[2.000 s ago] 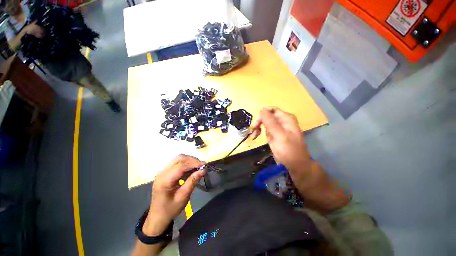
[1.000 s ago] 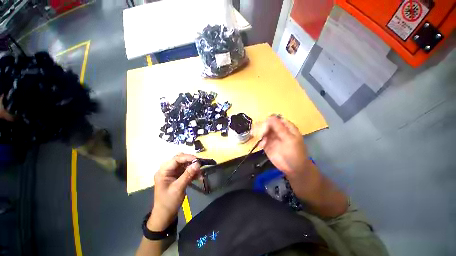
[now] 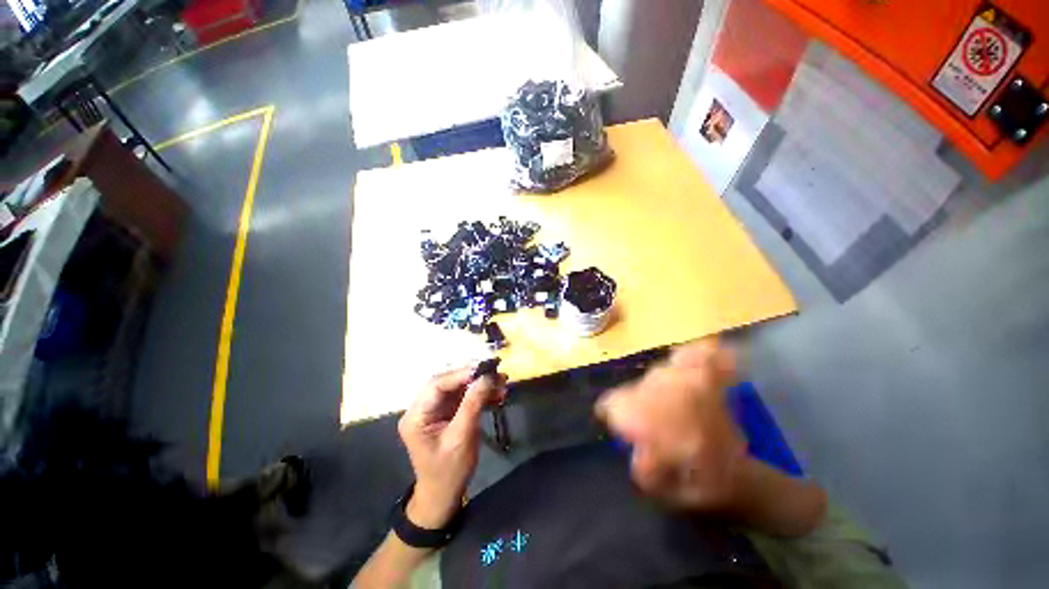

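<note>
My left hand point(image 3: 446, 431) holds a small black part point(image 3: 485, 368) between thumb and fingers, just in front of the table's near edge. My right hand point(image 3: 679, 431) is blurred, to the right, over the blue bin; the thin dark rod cannot be made out in it. A pile of black parts point(image 3: 489, 273) with white glints lies mid-table. One black part point(image 3: 496, 335) lies at the pile's near side. A whitish round cup point(image 3: 590, 320) with a black inside stands right of the pile.
A clear bag of black parts point(image 3: 556, 136) stands at the far end of the yellow table point(image 3: 679, 247). A white table point(image 3: 426, 86) is beyond. An orange machine point(image 3: 909, 58) is upper right, a blue bin point(image 3: 764, 430) lower right. A person's dark shape is lower left.
My right hand has moved right and nearer my body, and the rod no longer shows. My left hand still holds a part. The view has shifted, and the passing person is now lower left.
</note>
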